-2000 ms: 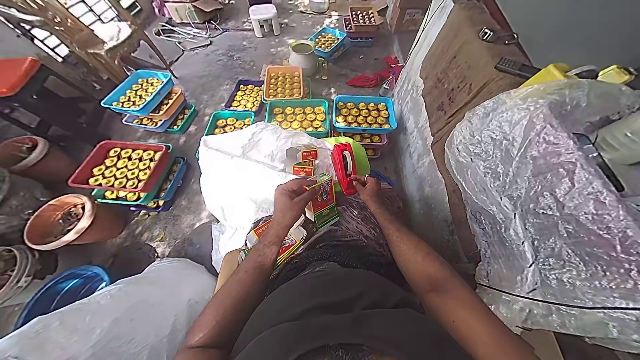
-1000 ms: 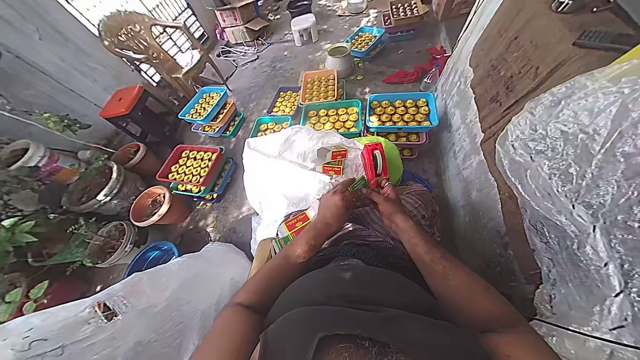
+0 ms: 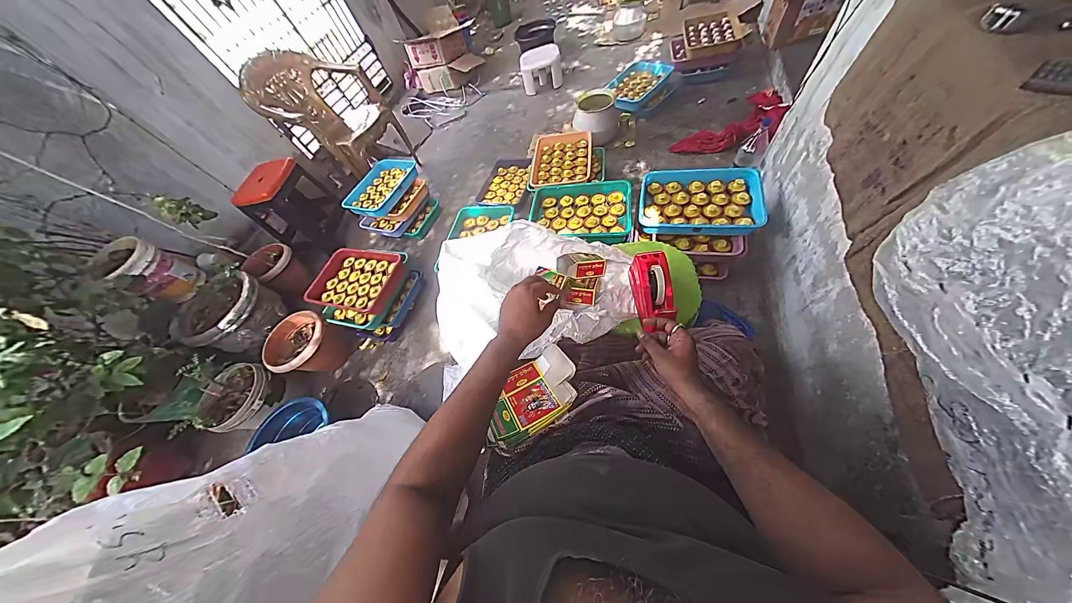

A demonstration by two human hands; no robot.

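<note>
My left hand (image 3: 529,311) holds a small printed cardboard box (image 3: 550,279) over a white plastic sack (image 3: 477,272). More red and green printed boxes (image 3: 584,289) lie on the sack just right of it. My right hand (image 3: 668,343) is at the lower end of a red tape dispenser (image 3: 651,285) with a roll in it, its fingers bent close together; whether they grip the dispenser or a bit of tape cannot be told. The dispenser rests on a round lime-green surface (image 3: 688,289). A pile of flat printed cartons (image 3: 532,398) lies on my lap.
Stacked plastic trays of small yellow-topped round pieces (image 3: 582,211) stand on the floor ahead, with a red tray (image 3: 356,283) at left. Flowerpots (image 3: 306,339) and a blue basin (image 3: 289,423) are further left. A concrete ledge (image 3: 825,335) and plastic sheeting (image 3: 988,276) border the right.
My hands were close together one second ago; now they are apart, the left over the sack and the right at the dispenser's lower end. The view has shifted.
</note>
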